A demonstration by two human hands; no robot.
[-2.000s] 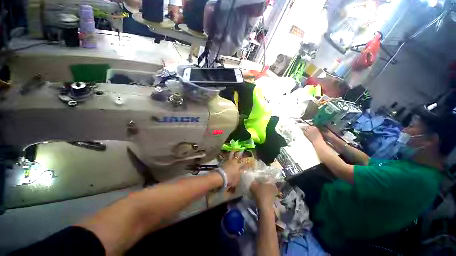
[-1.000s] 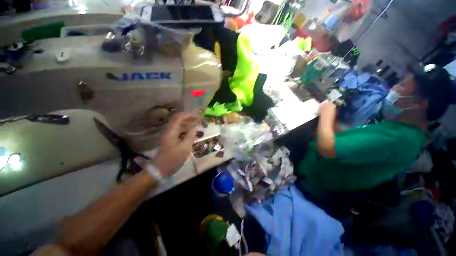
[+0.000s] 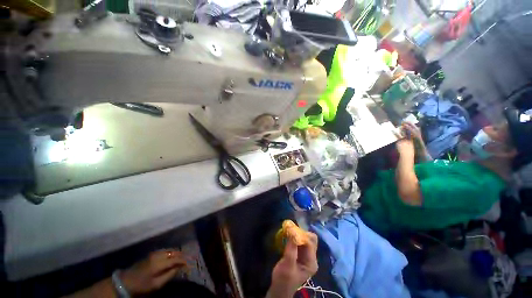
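Note:
My right hand [image 3: 296, 265] is low in the centre of the view and pinches a small orange-brown food item [image 3: 295, 233] between thumb and fingers. My left hand [image 3: 156, 269] is at the lower left, below the table's front edge, partly dark and blurred, with its fingers loosely bent. I cannot tell whether it holds anything. The food item is to the right of the table edge, above the dark area. A green-lidded jar is not clearly visible behind my right hand.
The JACK sewing machine [image 3: 192, 64] stands on the white table [image 3: 134, 218]. Black shears [image 3: 224, 157], snips [image 3: 273, 144] and a parts box [image 3: 293, 165] lie along it. Beyond are a blue-capped bottle [image 3: 303, 198], clear plastic bag [image 3: 335, 157], light-blue garments [image 3: 367, 256] and a coworker in green [image 3: 443, 189].
My left hand has moved from beside the parts box down below the table edge. My right hand has come up into view with the food item. The camera view has shifted left.

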